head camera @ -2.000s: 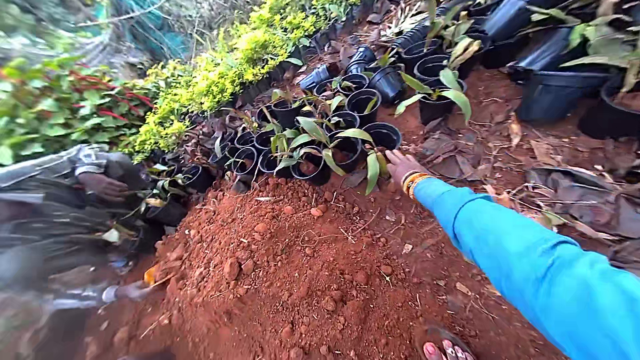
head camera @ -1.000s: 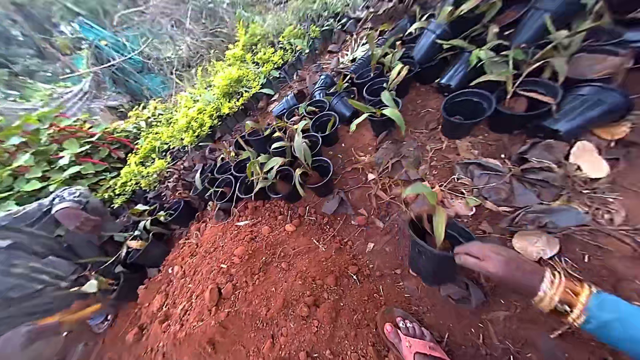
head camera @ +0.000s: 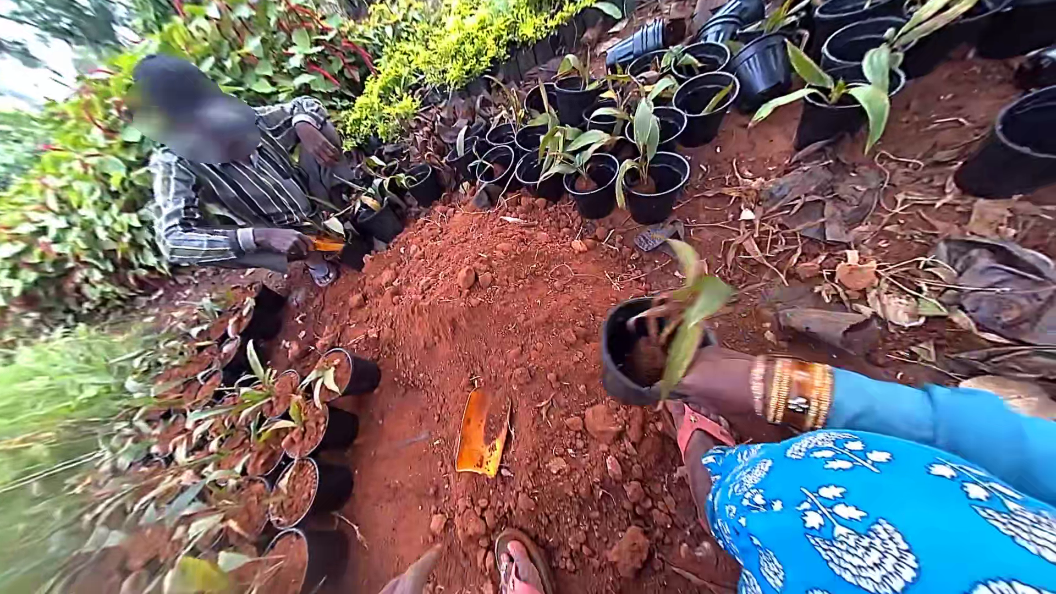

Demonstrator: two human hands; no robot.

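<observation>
My right hand [head camera: 701,375], with gold bangles at the wrist, grips a black plastic plant pot [head camera: 615,351] by its right side. Inside the pot are a leafy seedling [head camera: 697,318] and some soil. At the bottom edge only a small, blurred part of my left hand [head camera: 412,573] shows; its fingers cannot be made out. Between the two hands, an orange curved plastic scoop [head camera: 481,433] lies on the heap of red soil [head camera: 495,305], with nobody touching it.
A co-worker [head camera: 239,173] crouches at the upper left, holding an orange scoop [head camera: 327,244] beside pots. Soil-filled pots [head camera: 330,487] line the left side. More potted seedlings [head camera: 592,186] stand behind the heap. Dry leaves and dark plastic scraps [head camera: 1002,289] litter the right. My sandalled foot [head camera: 521,561] is below.
My right hand, earlier reaching to the grouped pots, then at a pot on the right, now holds a pot over the soil heap's right side. The view has swung left and down.
</observation>
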